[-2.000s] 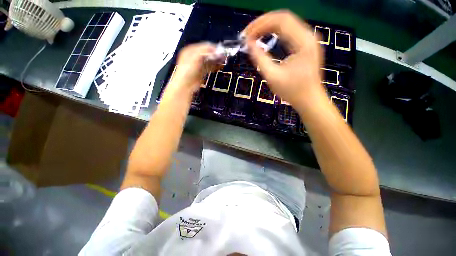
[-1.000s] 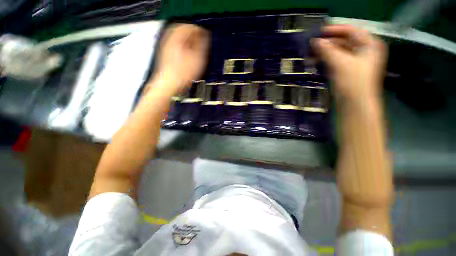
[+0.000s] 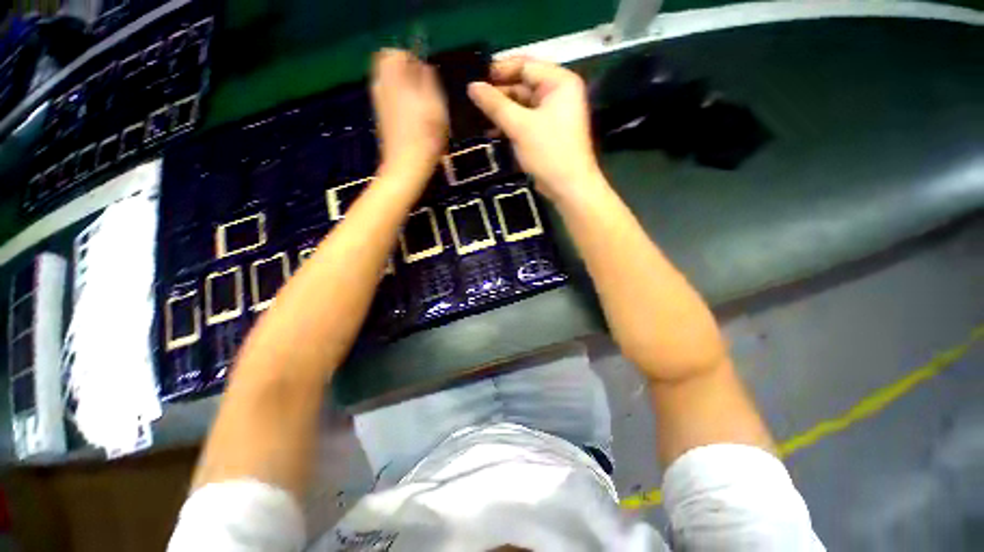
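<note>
A dark, flat rectangular piece [image 3: 464,88] is between my hands over the far right part of the black blister tray [image 3: 270,156]. My right hand [image 3: 545,116] pinches its right edge between thumb and fingers. My left hand [image 3: 410,113] is blurred at its left side; its fingertips are unclear, so I cannot tell whether it grips. The tray holds a near row of black housings with cream-gold window frames [image 3: 470,228], and a few more frames show farther back. My left forearm hides part of the rows.
White lattice backing sheets [image 3: 113,323] lie left of the tray, with a stack of dark-celled sticker sheets [image 3: 26,345] beyond them. Another tray with framed housings [image 3: 130,102] is at the upper left. A soft black heap [image 3: 728,132] lies right on the green bench [image 3: 852,162].
The view has turned right, so the tray shows further left and tilted. My hands, wide apart a second ago, are now close together at the dark piece. The white crumpled bit held earlier is not visible.
</note>
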